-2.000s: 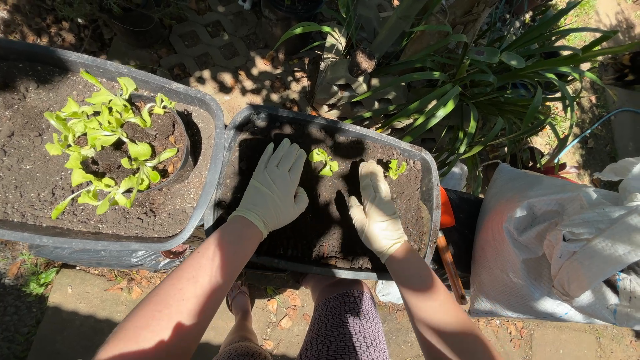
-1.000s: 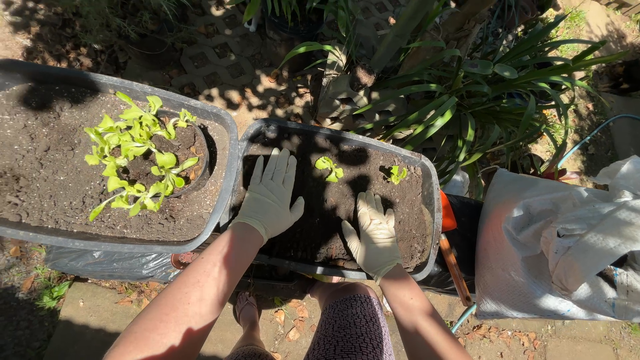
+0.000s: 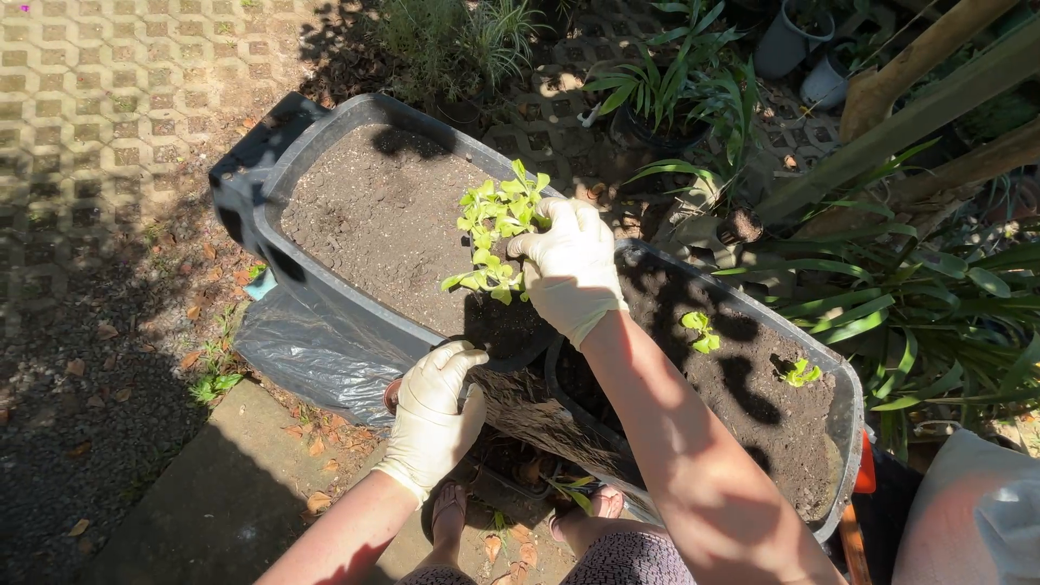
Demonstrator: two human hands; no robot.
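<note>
Both my hands wear pale, thin gloves. My right hand reaches into a clump of light green leafy seedlings at the right end of the left planter; its fingertips are among the leaves and partly hidden, so their hold cannot be told. My left hand is at that planter's near rim, fingers bent; whether it grips the rim is unclear. The right planter holds dark soil with two small seedlings, one near the middle and one toward the right end.
Black plastic sheeting hangs below the left planter. An orange-handled tool and a white sack are at the lower right. Long-leaved plants and wooden trunks border the far right side. My feet are below the planters.
Both hands have left the soil of the right planter. My right hand has moved left to the seedling clump, and my left hand to the left planter's near rim. The view has swung left.
</note>
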